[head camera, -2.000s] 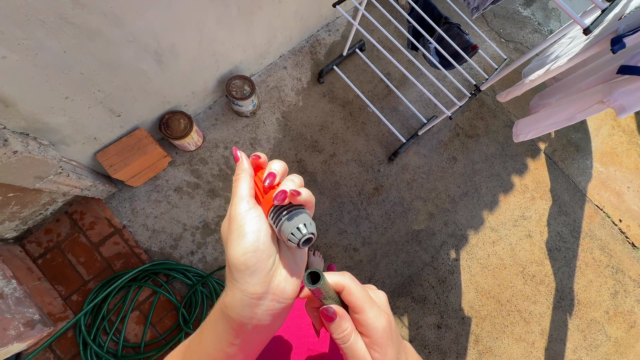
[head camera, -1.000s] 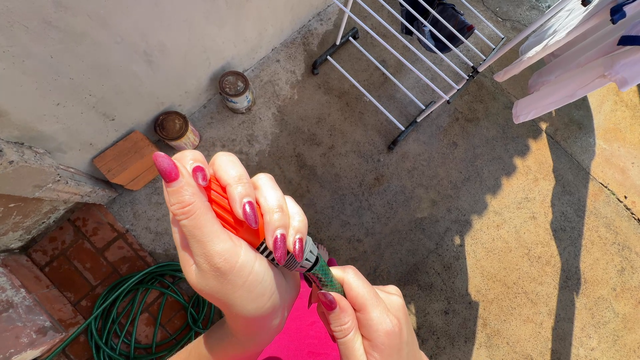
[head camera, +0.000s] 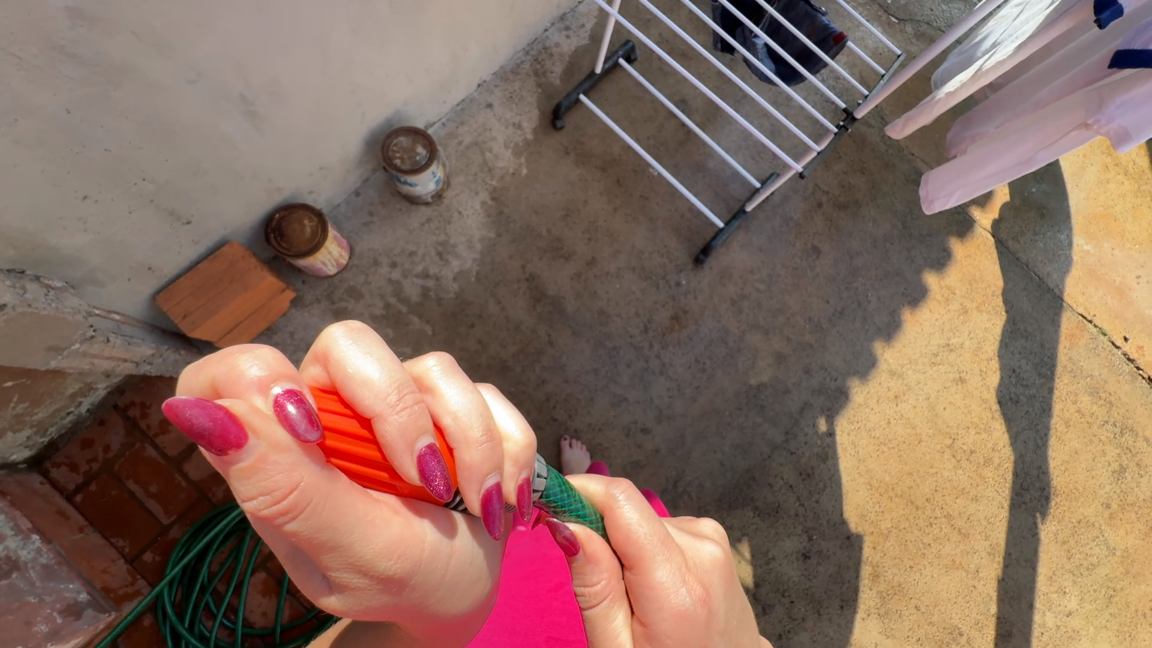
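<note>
My left hand (head camera: 387, 477) is wrapped around an orange ribbed hose nozzle (head camera: 369, 450) at the lower centre, its fingers curled over the top. The nozzle's grey and black collar (head camera: 538, 477) shows just past my little finger. My right hand (head camera: 648, 567) pinches the green garden hose (head camera: 571, 499) between thumb and forefinger, close to the collar. The hose end sits inside the collar, and how deep it goes is hidden. Both hands are nearly touching, above pink clothing (head camera: 531, 585).
A coiled green hose (head camera: 225, 576) lies on brick tiles at lower left. Two rusty-lidded cans (head camera: 310, 241) (head camera: 416, 166) and a terracotta-coloured slab (head camera: 225, 292) stand by the wall. A white drying rack (head camera: 702, 99) is ahead, with hanging laundry (head camera: 1026, 126) at right. A bare foot (head camera: 574, 454) shows beyond my hands.
Two seconds ago the hose end was apart from the nozzle's collar; now they are joined. My left hand has turned and closed over the nozzle. Since one second ago, little has changed.
</note>
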